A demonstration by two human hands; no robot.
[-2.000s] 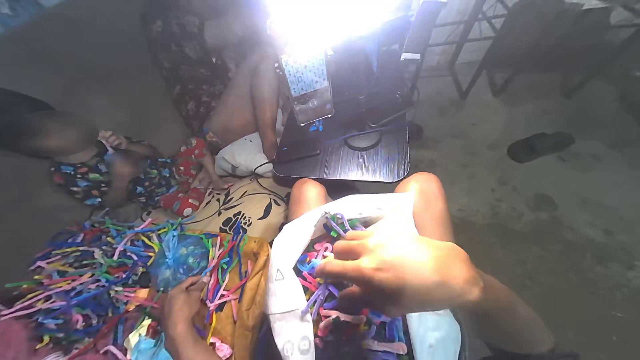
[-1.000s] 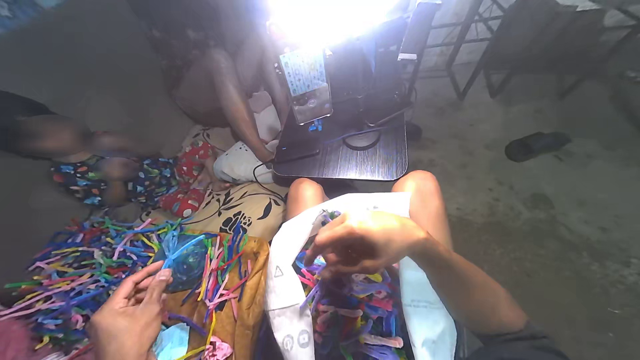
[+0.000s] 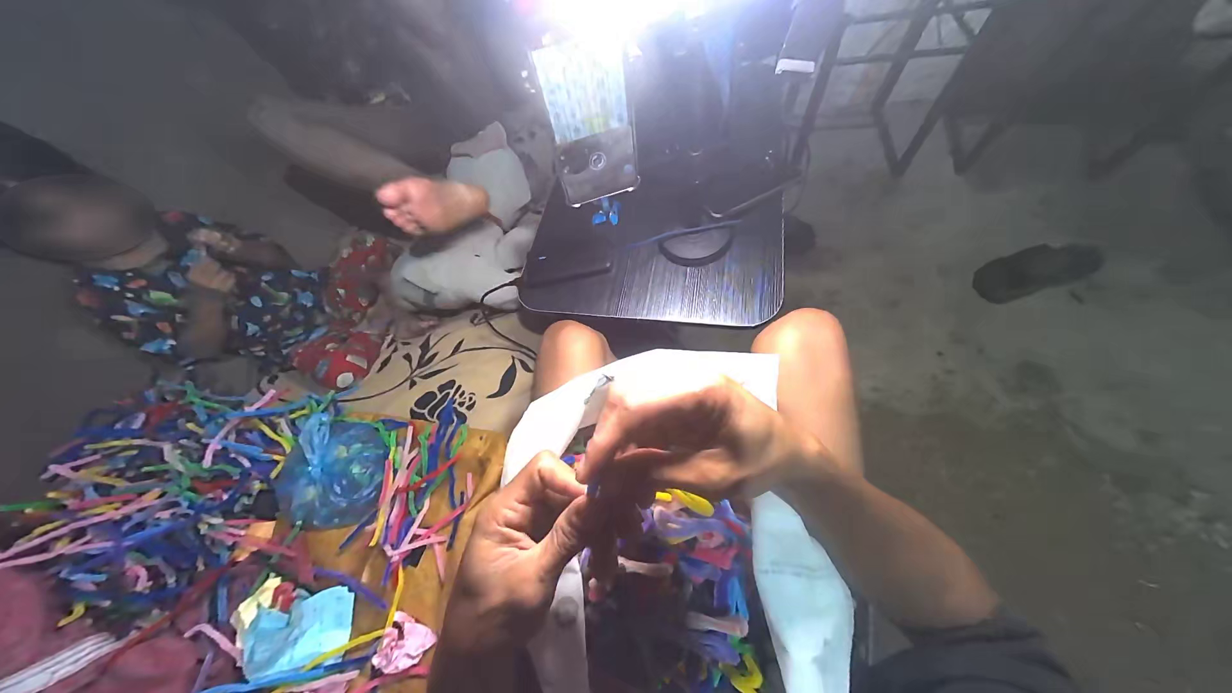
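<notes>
My left hand (image 3: 525,539) and my right hand (image 3: 683,443) meet above an open white bag (image 3: 804,597) between my knees. Their fingertips touch, pinching something small that the fingers mostly hide. Inside the bag lie many colourful soft strips, some looped or knotted (image 3: 707,539). To the left, a large heap of long colourful strips (image 3: 144,491) spreads over the cloth. A knotted blue translucent plastic bag (image 3: 332,472) rests beside it, with a smaller bunch of strips (image 3: 414,491) at its right.
A dark small table (image 3: 664,289) ahead bears a phone (image 3: 597,168) and a bright light. A person (image 3: 202,279) lies at left; another person's bare foot (image 3: 433,204) is near the table. Crumpled blue paper (image 3: 298,630) lies lower left. A dark slipper (image 3: 1035,269) is on the floor.
My left hand has moved right, from beside the blue plastic bag to my right hand. My right hand has risen from the strips in the white bag. The other person's leg has shifted.
</notes>
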